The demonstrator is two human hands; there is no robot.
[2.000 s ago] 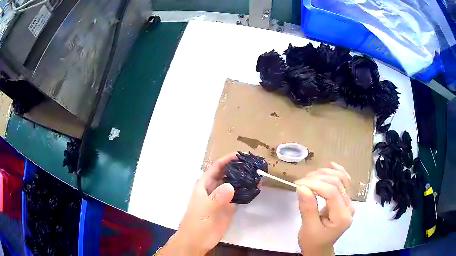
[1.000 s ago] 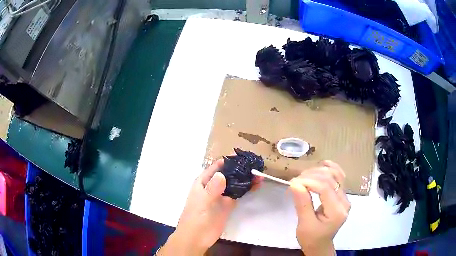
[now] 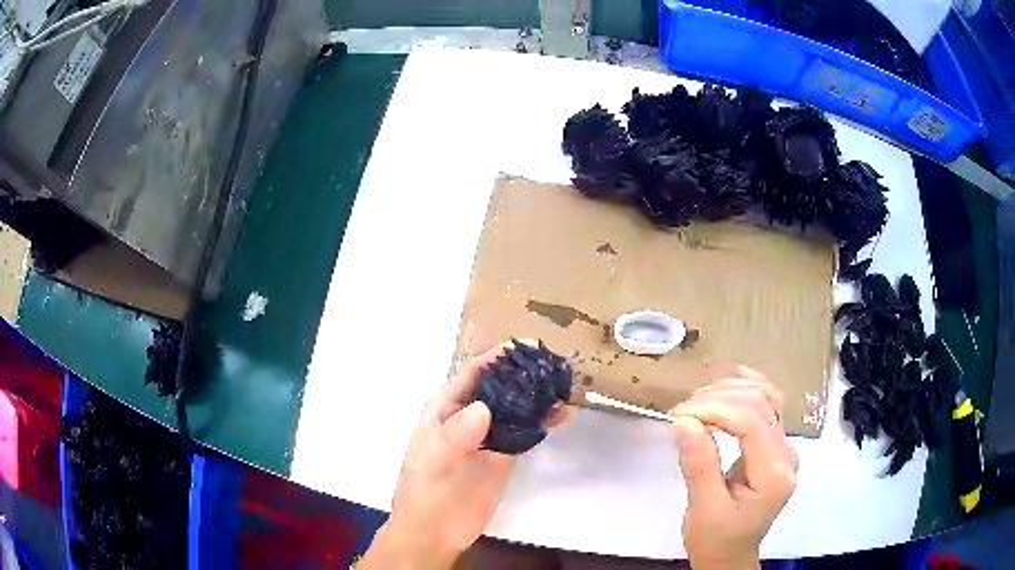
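My left hand point(image 3: 445, 468) holds a black spiky hair piece point(image 3: 521, 396) above the near left edge of the stained cardboard mat point(image 3: 690, 273). My right hand point(image 3: 737, 457) pinches a thin white stick applicator point(image 3: 629, 408) like a pencil. Its white tip points at the hair piece, with a small gap between them. A small white oval glue dish point(image 3: 650, 332) sits on the cardboard, beside dark wet stains. More black hair pieces point(image 3: 679, 167) are heaped along the cardboard's far edge. Small flat black hair parts point(image 3: 885, 362) lie in a loose pile at the right.
The white work sheet point(image 3: 373, 290) lies under the cardboard on a green surface point(image 3: 301, 178). A blue bin point(image 3: 768, 69) stands beyond it. A grey metal box point(image 3: 156, 134) is at the left. A yellow and black tool point(image 3: 966, 457) lies at the right edge. Lower bins hold black parts point(image 3: 128, 479).
The stick's tip has come away from the hair piece as my right hand moved slightly right. The hair piece has turned in my left hand. The translucent liner no longer covers the blue bin's front.
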